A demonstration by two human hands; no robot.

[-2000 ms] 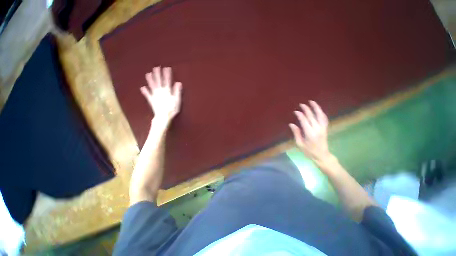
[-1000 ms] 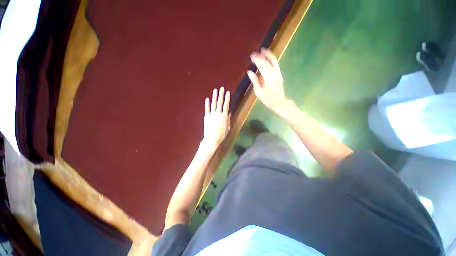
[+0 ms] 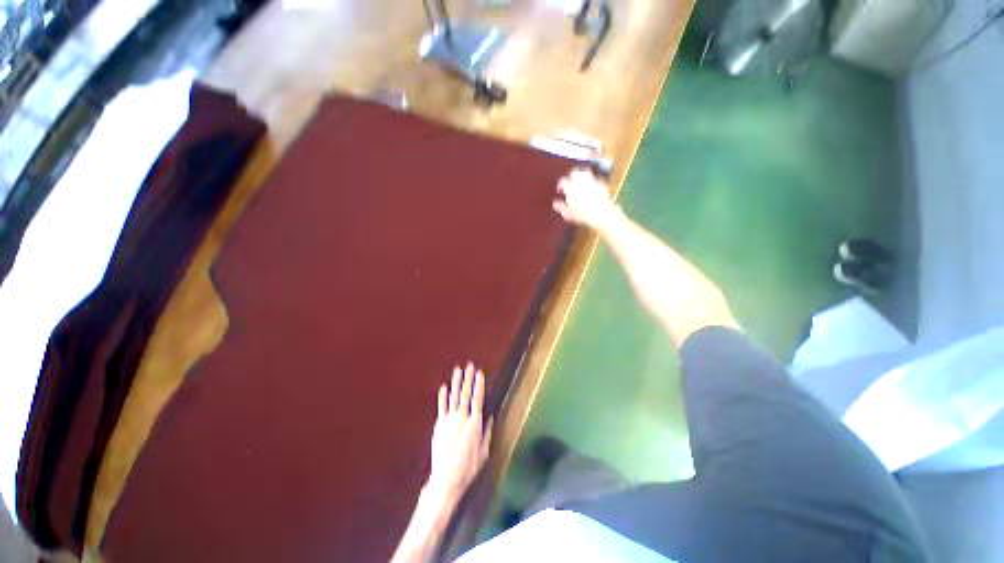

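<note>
A large maroon fabric panel (image 3: pixel 363 297) lies flat on the brown wooden table (image 3: pixel 617 83), its long right edge along the table's edge. My left hand (image 3: pixel 460 434) lies flat on the panel near that edge, fingers apart, holding nothing. My right hand (image 3: pixel 584 201) is at the panel's far right corner with its fingers bent; whether it pinches the cloth cannot be told. A silver metal clamp or weight (image 3: pixel 573 150) lies at the panel's far edge, just beyond my right hand.
A long dark maroon bundle (image 3: pixel 132 286) lies on white paper (image 3: pixel 88 242) at the left. A tool on a metal base (image 3: pixel 468 50) and black-handled scissors (image 3: pixel 592 31) are beyond the panel. A floor fan (image 3: pixel 767 33), shoes (image 3: pixel 864 267) and white bundles (image 3: pixel 936 401) are at the right.
The view has swung towards the panel's far end. My right hand has moved forward along the edge to the far corner. My left hand stays flat on the cloth near the edge.
</note>
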